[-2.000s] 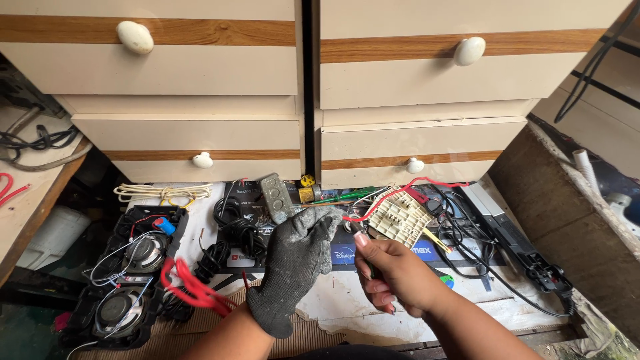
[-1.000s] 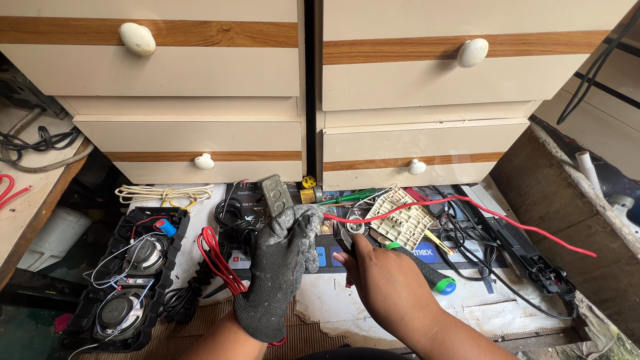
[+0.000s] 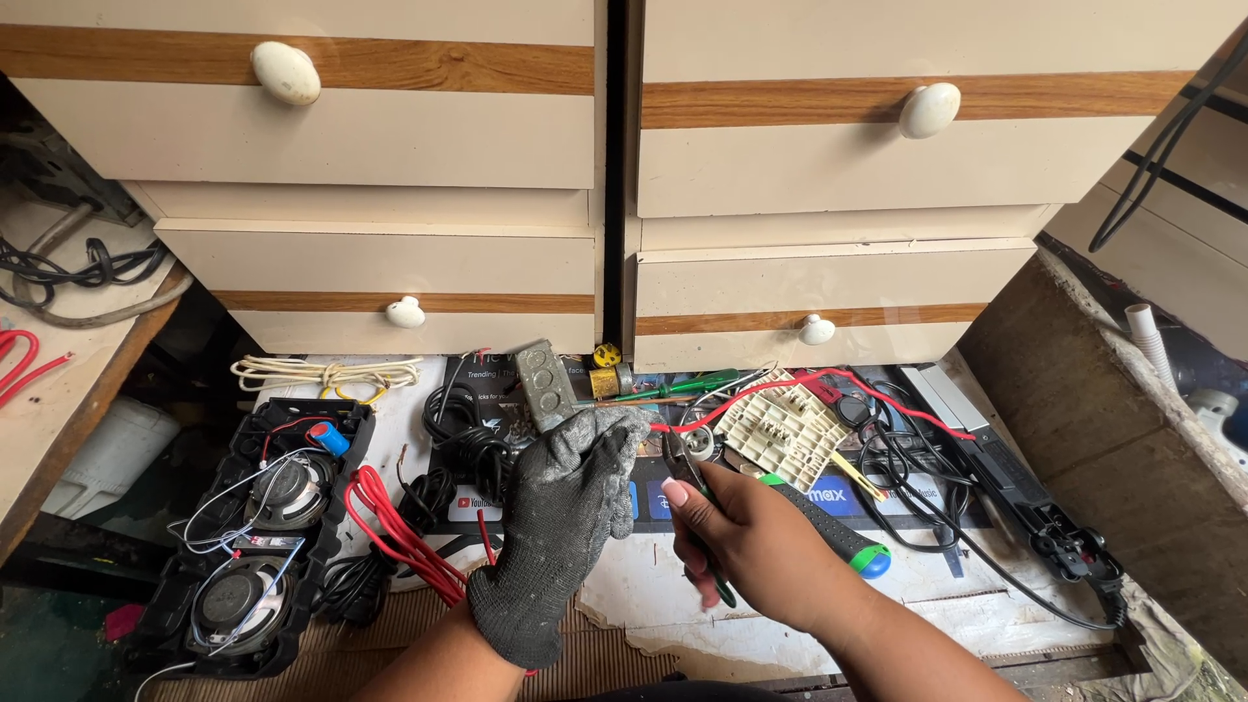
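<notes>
My left hand (image 3: 575, 497), in a dark grey glove, pinches a red insulated wire (image 3: 751, 392) between thumb and fingers. The wire's free length curves away to the right over a cream plastic grid plate (image 3: 785, 429). Bare, my right hand (image 3: 746, 536) grips pliers or cutters (image 3: 682, 458) with green on the handles, their dark jaws just below the wire near my left fingertips. Whether the jaws touch the wire cannot be told. A looped bundle of red wire (image 3: 405, 536) lies left of my gloved wrist. Beside my right hand rests a black and green tool handle (image 3: 829, 531).
Drawers with white knobs (image 3: 929, 110) stand behind the work surface. A black housing with two speakers (image 3: 244, 595) lies left, near coiled black cable (image 3: 468, 429), a grey metal electrical box (image 3: 546, 380) and green screwdrivers (image 3: 682, 385). A black power strip-like device (image 3: 1014, 487) lies right, beside a rough wall (image 3: 1102, 419).
The red wire's free end, stretched far to the right one second ago, now lies nearer the drawers. The tool in my right hand has come up beside the wire at my left fingertips.
</notes>
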